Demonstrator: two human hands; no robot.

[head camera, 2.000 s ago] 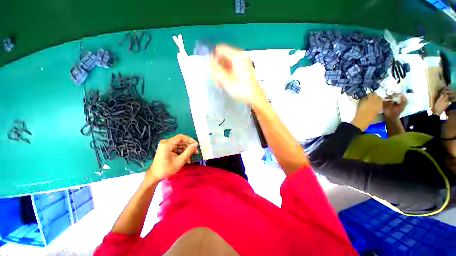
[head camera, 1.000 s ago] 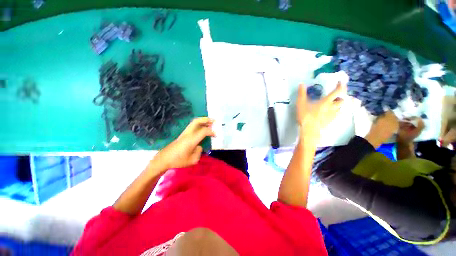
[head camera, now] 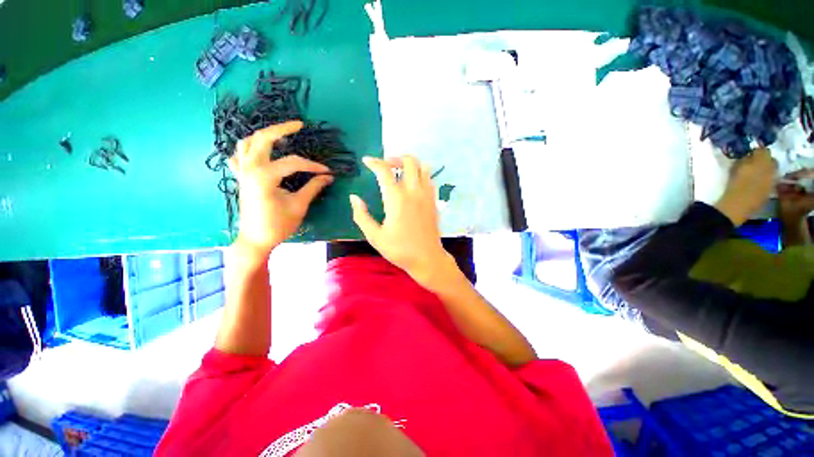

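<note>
The black strap pile (head camera: 284, 112) lies on the green table top. My left hand (head camera: 272, 183) is over its near side, palm down. Its thumb and forefinger tips meet at the pile's right edge; I cannot tell whether a strap is between them. My right hand (head camera: 403, 207) is just right of it, fingers apart, with nothing seen in it, over the seam between the green top and the pale work board (head camera: 473, 192). The hammer (head camera: 512, 187) lies on the white surface, black grip towards me.
A few blue-grey pieces (head camera: 229, 52) lie beyond the strap pile. Loose straps (head camera: 109, 153) lie at left. A dark scrap (head camera: 446, 191) lies beside my right hand. A large blue-grey piece pile (head camera: 718, 71) is before the neighbouring worker (head camera: 714, 259) at right. Blue crates (head camera: 161, 290) stand below the table.
My right hand has moved left from the small dark piece on the white surface to beside my left hand. My left hand has moved left onto the strap pile. The view has shifted.
</note>
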